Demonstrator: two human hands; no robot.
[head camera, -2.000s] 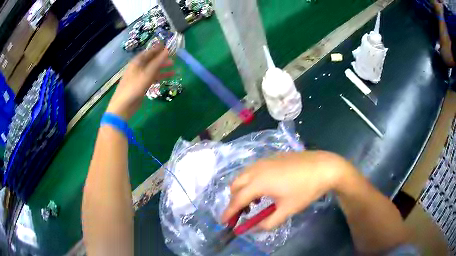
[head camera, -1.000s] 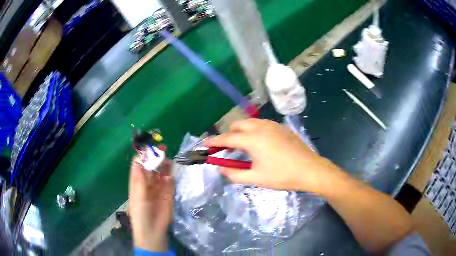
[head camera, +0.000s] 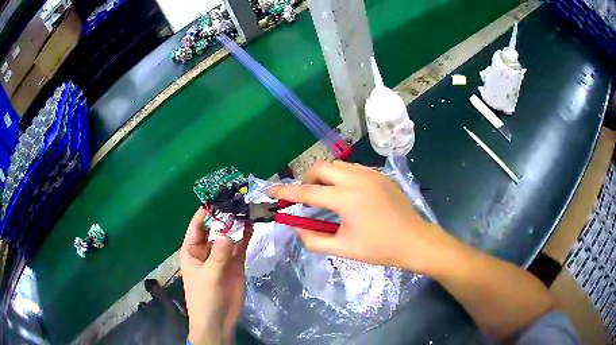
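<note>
My left hand (head camera: 215, 283) holds a unit upright above the bench edge. The unit has a green circuit board (head camera: 219, 182) with black and yellow parts, red wires and a white plastic part (head camera: 228, 228) between thumb and fingers. My right hand (head camera: 371, 219) grips pliers by their red handles (head camera: 307, 222). The dark jaws (head camera: 260, 211) point left and meet the unit beside its black parts; whether they grip anything cannot be told. An open, crumpled clear plastic bag (head camera: 324, 290) lies below both hands, partly hidden by my right hand.
A pale post (head camera: 344, 60) rises beyond a white bottle (head camera: 390, 121). Another white bottle (head camera: 503, 79), a white-handled knife (head camera: 486, 112) and a thin stick (head camera: 492, 155) lie right. Bluish tubes (head camera: 284, 94) cross the green belt (head camera: 148, 155). Blue trays (head camera: 50, 158) stand left; a small unit (head camera: 91, 240) lies on the belt.
My left hand has come back from over the belt and now holds a unit. My right hand has raised the pliers from over the bag, and their jaws have moved onto the unit.
</note>
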